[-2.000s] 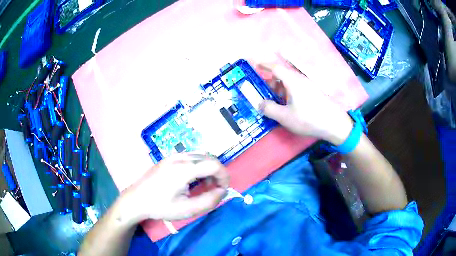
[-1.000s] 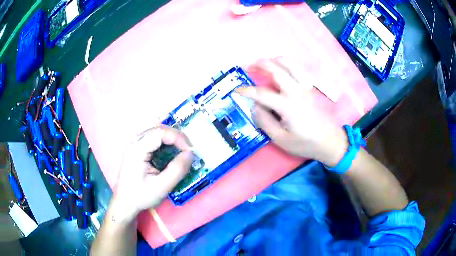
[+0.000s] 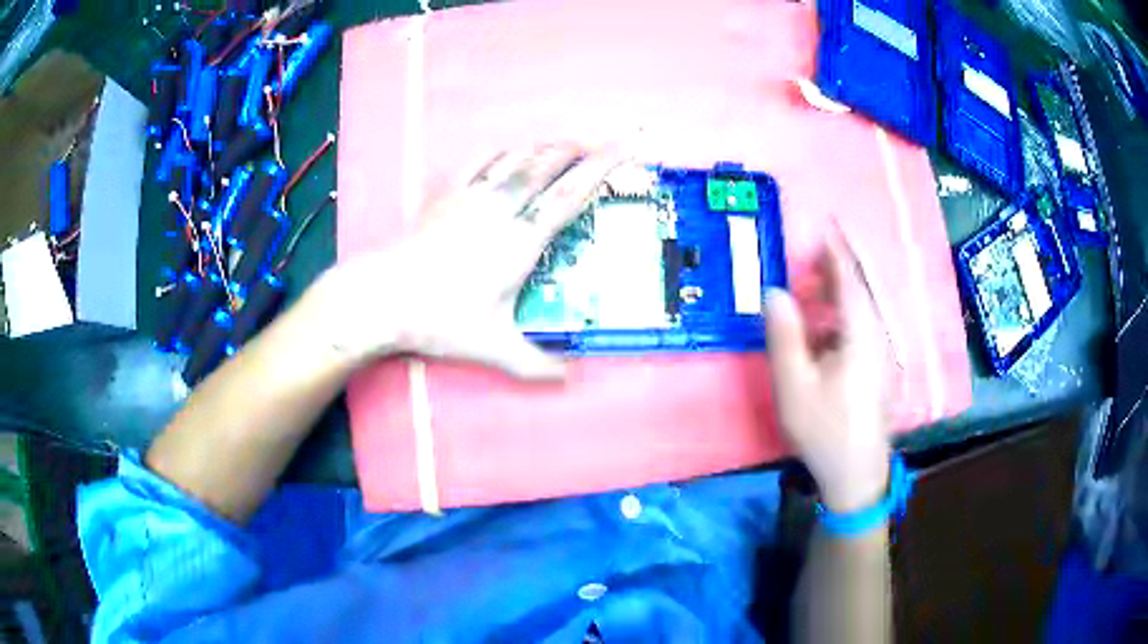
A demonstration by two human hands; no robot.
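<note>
A blue front housing [image 3: 705, 341] lies open side up on the pink mat [image 3: 667, 434], its long side roughly level. It holds a main circuit board [image 3: 554, 299] at its left end, a white pad [image 3: 627, 267], a small green circuit board [image 3: 731, 195] at its top right and a white strip [image 3: 744, 267] below that. My left hand [image 3: 472, 271] spans the housing's left end, thumb by the lower edge and fingers by the upper edge, hiding that end. My right hand [image 3: 831, 377] is blurred beside the right edge, thumb and fingers apart, with nothing seen in it.
Loose blue and black batteries [image 3: 233, 214] with thin leads lie left of the mat. An open carton [image 3: 111, 208] stands at far left. Blue back covers [image 3: 877, 63] lie at the upper right. Another part-built unit [image 3: 1017, 283] lies right of the mat on clear film.
The housing has turned from slanted to nearly level. My left hand has opened from a curled pose and spread over its left end. My right hand has moved down to beside the right edge.
</note>
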